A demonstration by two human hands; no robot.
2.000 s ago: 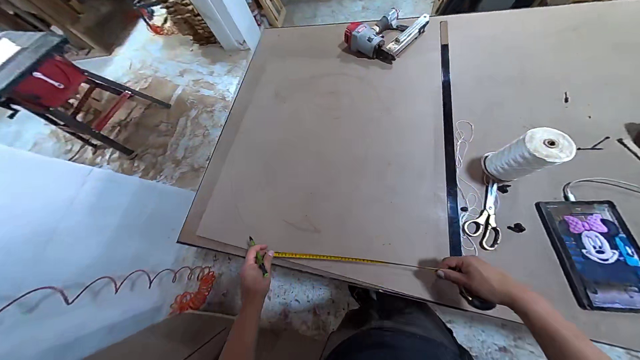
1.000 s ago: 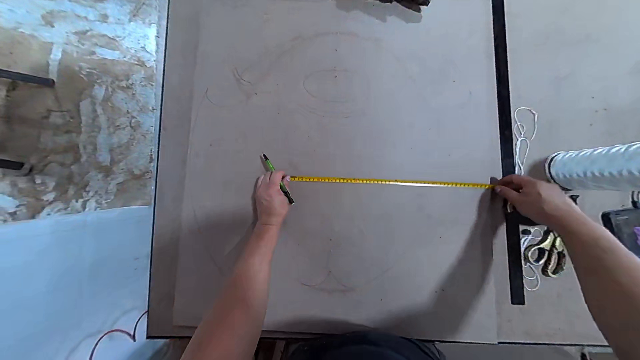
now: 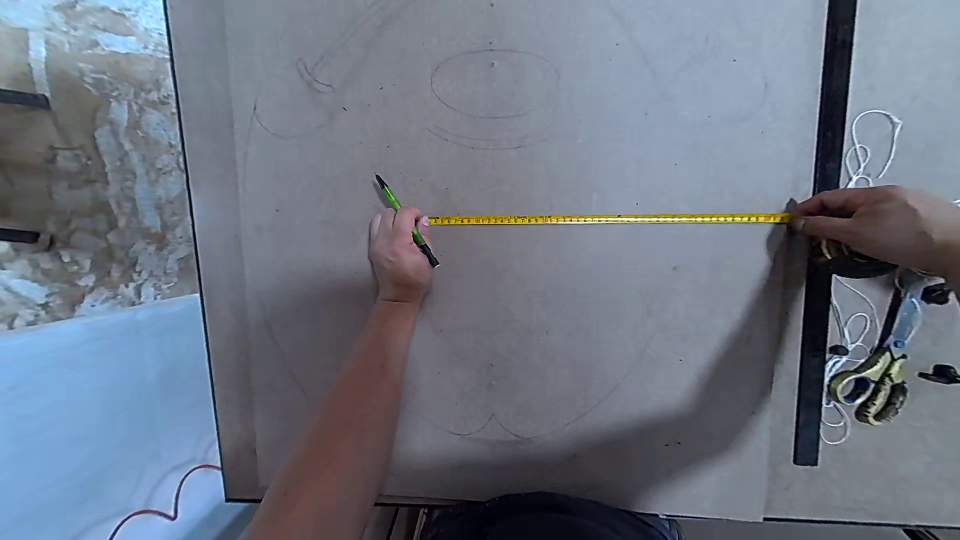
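Observation:
A yellow tape measure's blade point(image 3: 615, 220) lies stretched left to right across a large pale sheet point(image 3: 570, 315) that bears faint pencil curves and an oval. Its left end is pinched in my left hand point(image 3: 399, 251), which also holds a green and black pen point(image 3: 391, 196) slanting between the fingers. Over the black metal strip point(image 3: 831, 112), my right hand point(image 3: 874, 225) grips the blade's right end. A dark case shows partly beneath that hand. Scissors point(image 3: 885, 375) with black and yellowish handles lie just below it, beside the strip.
Tangled white cord point(image 3: 859, 161) runs along the strip's right side. A small black object point(image 3: 941, 374) lies right of the scissors. The table's left edge borders a stained floor point(image 3: 112, 172) and a pale blue surface point(image 3: 97, 405) with a red coiled hose point(image 3: 176, 499).
From near the table's front edge, both hands and the stretched tape have moved farther onto the sheet. The view has turned downward and closer.

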